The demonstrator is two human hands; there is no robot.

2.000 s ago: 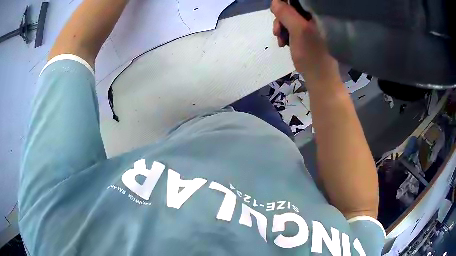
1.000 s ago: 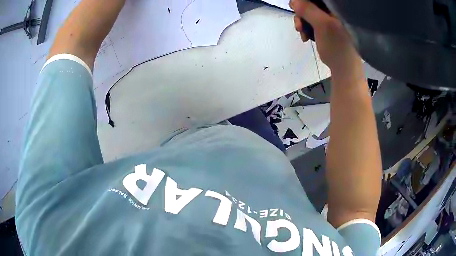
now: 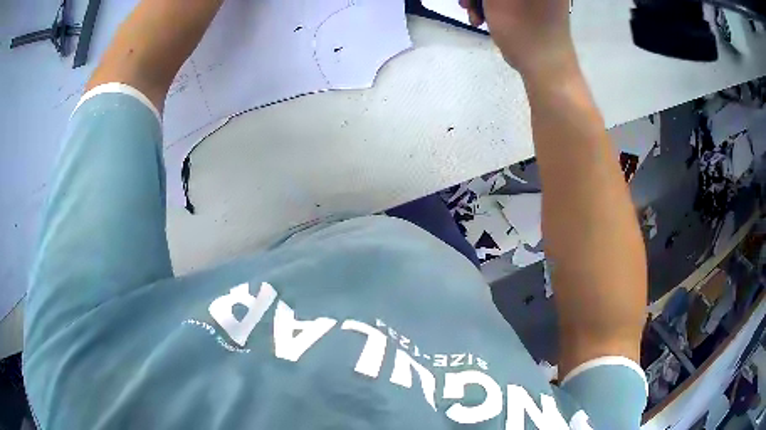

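The fabric lay under the paper marker [image 3: 269, 63] lies at the upper left, its cut edge showing as a thin dark line. My left forearm reaches over it; my left hand is beyond the top edge. My right hand [image 3: 522, 29] is at the top, partly cut off, beside a white-topped piece with a dark edge [image 3: 449, 12]. Its fingers are mostly hidden, and I cannot tell if they grip anything. A dark object [image 3: 674, 32], perhaps part of the cutting machine, is at the upper right, apart from my right hand.
The pale speckled table [image 3: 336, 151] runs across in front of my body. White and dark offcuts [image 3: 504, 214] are heaped below its edge. A grey metal crosspiece [image 3: 60, 35] is at the far left. A dark strip [image 3: 187, 180] hangs at the lay's near corner.
The large dark motor body has left the upper right, and my right hand is no longer on its handle. My right hand has moved slightly up. The left arm is nearly unchanged.
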